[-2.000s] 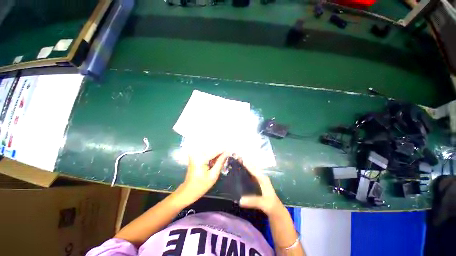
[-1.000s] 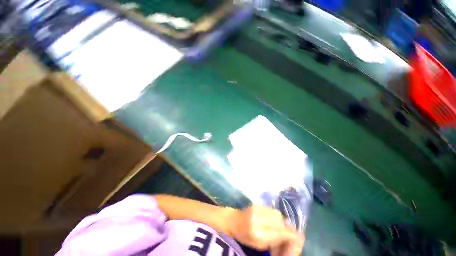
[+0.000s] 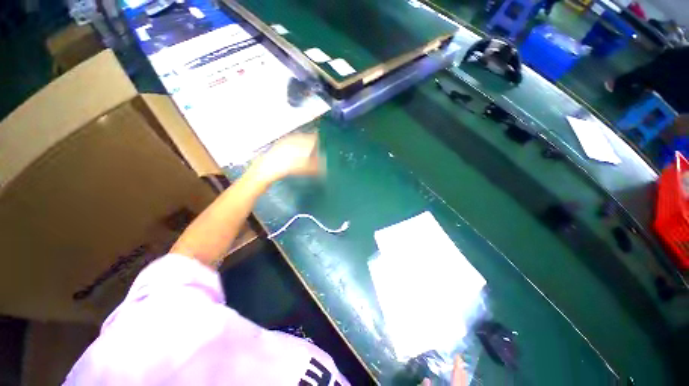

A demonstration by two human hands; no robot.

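My left hand [image 3: 291, 158] is blurred over the bench at the right edge of the printed white board; I cannot tell whether it holds anything. My right hand [image 3: 458, 372] shows only as fingertips at the bottom edge, beside the clear plastic bag [image 3: 474, 309] at the lower end of the white sheets [image 3: 427, 286]. A dark item, partly cut off, lies by those fingertips. A black power adapter [image 3: 497, 343] lies right of the sheets. A small shiny grey item [image 3: 304, 92], possibly a bagged adapter, lies on the printed white board [image 3: 242, 105].
A white cord [image 3: 306, 217] lies left of the sheets. An open cardboard carton [image 3: 98, 203] stands at the left, against the bench. A raised framed panel [image 3: 363, 38] is beyond the board. The conveyor belt [image 3: 483, 162] carries black adapters. A red basket [image 3: 672, 215] is at far right.
The view has swung left. My left hand has moved from the clear bag with the coiled cord to beside the printed board. A shiny grey item now shows on that board.
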